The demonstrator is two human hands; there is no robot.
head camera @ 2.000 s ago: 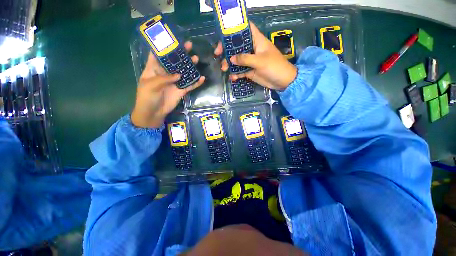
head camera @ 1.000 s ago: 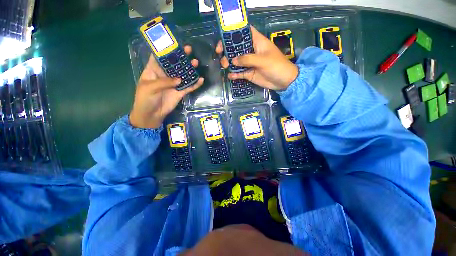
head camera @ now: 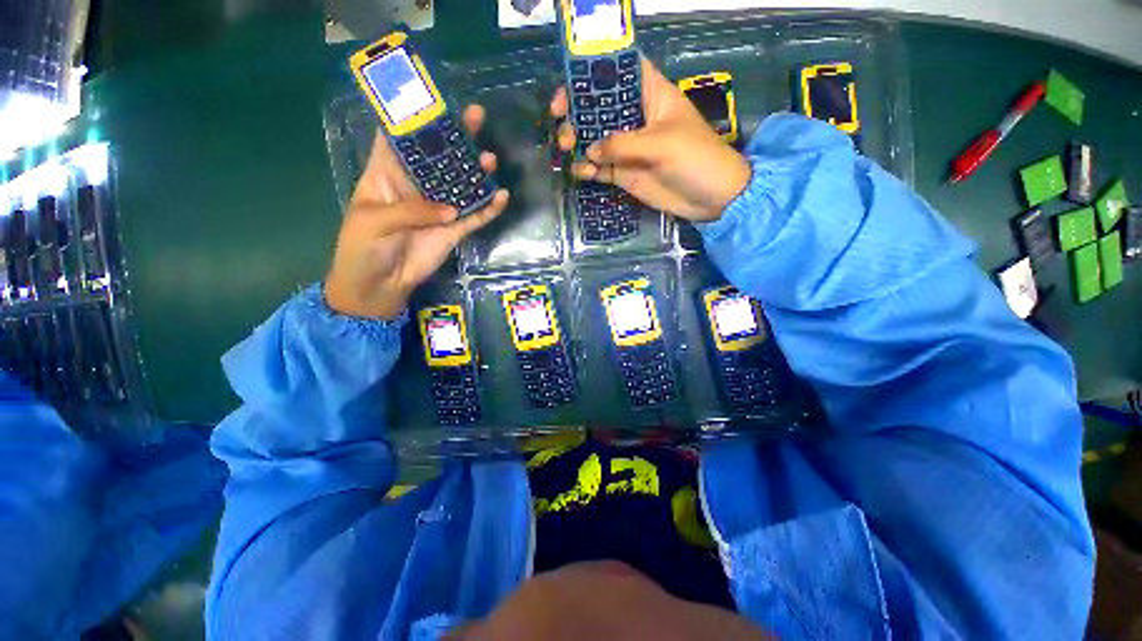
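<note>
My left hand holds a keypad mobile phone with a yellow frame and lit screen, tilted, thumb at the keypad's lower end. My right hand holds a second phone, nearly upright, thumb on its lower keys; its top is cut off by the picture's edge. Both are above a clear plastic tray. The tray's near row holds several phones with lit screens, one of them at the left. In the far row, two phones at the right have dark screens, and another lies partly hidden under my right hand.
Green blocks, dark blocks, a white piece and a red pen lie at the right of the green mat. Another tray with dark phones is at the left. A blue sleeve is at lower left.
The phone in my right hand has shifted slightly right and turned more upright. The left phone has moved up slightly. Red now shows on two near-row screens at the left. The blue sleeve at lower left has moved.
</note>
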